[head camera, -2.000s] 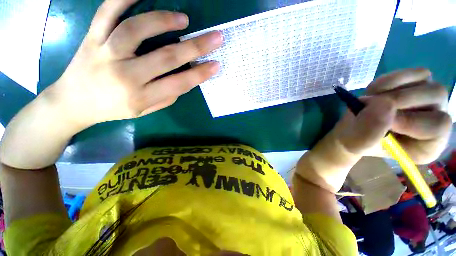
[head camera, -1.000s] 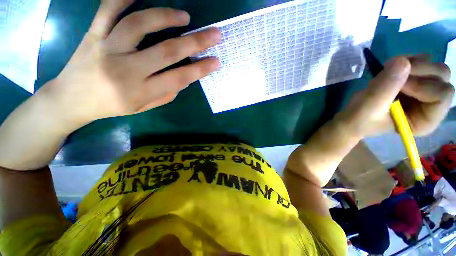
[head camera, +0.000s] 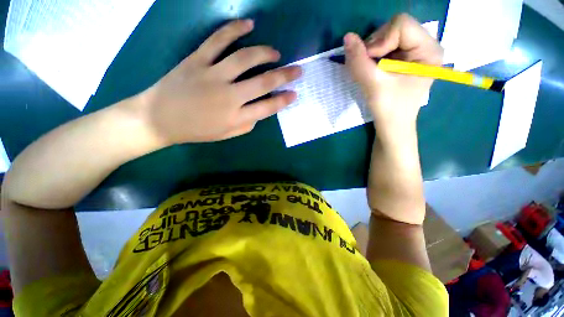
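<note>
A printed sheet (head camera: 328, 102) with a fine grid lies slanted on the dark green worktop. My left hand (head camera: 213, 93) lies spread, its fingertips on the sheet's left edge, holding nothing. My right hand (head camera: 399, 68) holds a yellow marker pen (head camera: 433, 72), its black tip at the sheet's upper edge and its black rear end pointing right. My right hand covers much of the sheet's right part.
A left sheet pile (head camera: 74, 40) lies at upper left. A right sheet pile (head camera: 481, 31) lies at upper right, with a loose sheet (head camera: 518, 114) below it. Beyond the worktop's pale edge (head camera: 476, 192) are cardboard boxes (head camera: 439, 244), red bins and people.
My right hand and the pen have moved left from the sheet's right end to its upper edge. The pen now lies nearly level. More of the piles and the loose sheet shows. My left hand remains spread.
</note>
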